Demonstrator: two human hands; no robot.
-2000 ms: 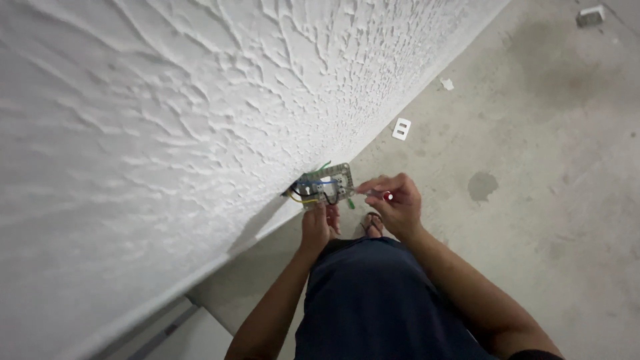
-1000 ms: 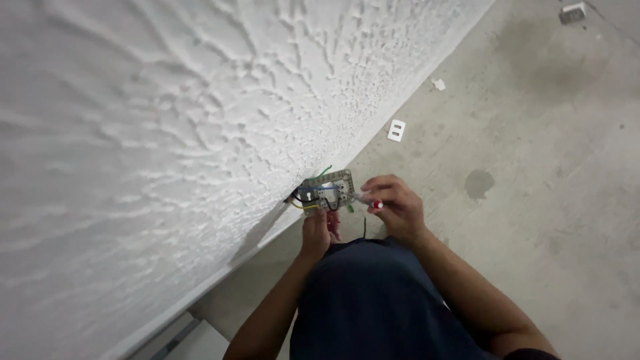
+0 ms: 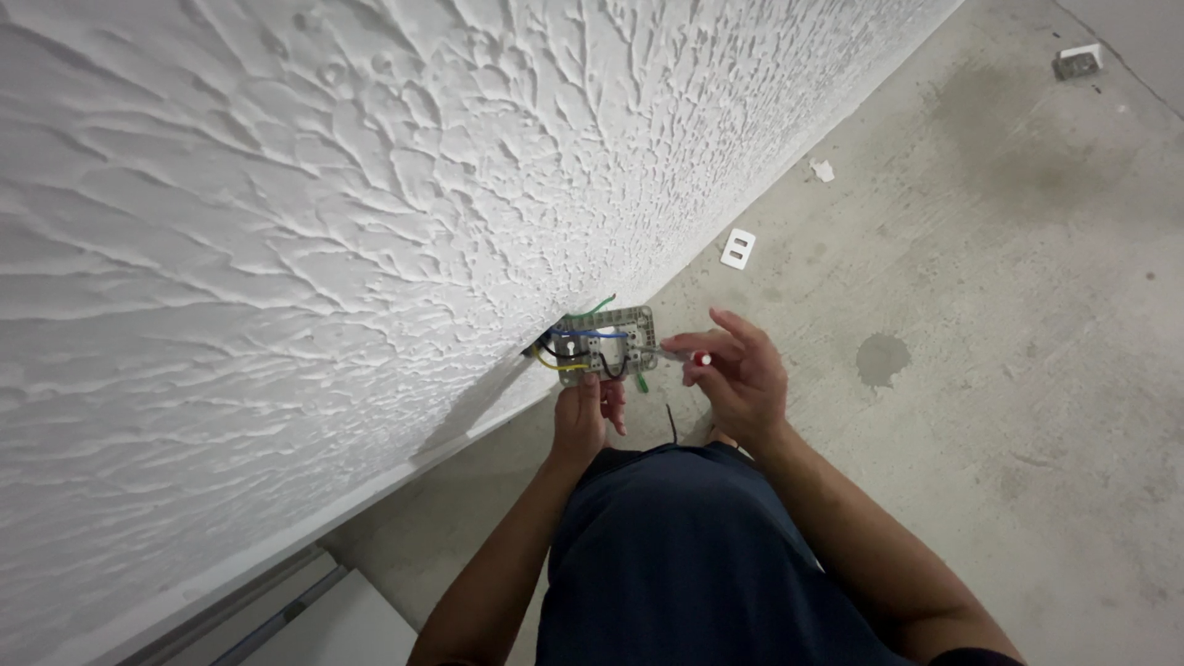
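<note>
My left hand (image 3: pixel 585 418) grips the lower edge of an electrical wall plate (image 3: pixel 645 323), whose wired back faces up. Blue, black and yellow wires run from the wall into modules on the plate; a green wire (image 3: pixel 594 309) sticks out above it with its end free. In my right hand (image 3: pixel 746 377) is a small screwdriver (image 3: pixel 680 355) with a red-ended handle, its tip at the module on the plate's right side. The fingers partly hide the handle.
The textured white wall (image 3: pixel 370 231) fills the left. On the concrete floor lie a white cover plate (image 3: pixel 738 249), a white scrap (image 3: pixel 822 170) and a small grey and white part (image 3: pixel 1078 62). A white panel (image 3: pixel 342 624) stands at the lower left.
My right hand's upper fingers have spread further from the screwdriver handle. The left hand still holds the wired plate in about the same place.
</note>
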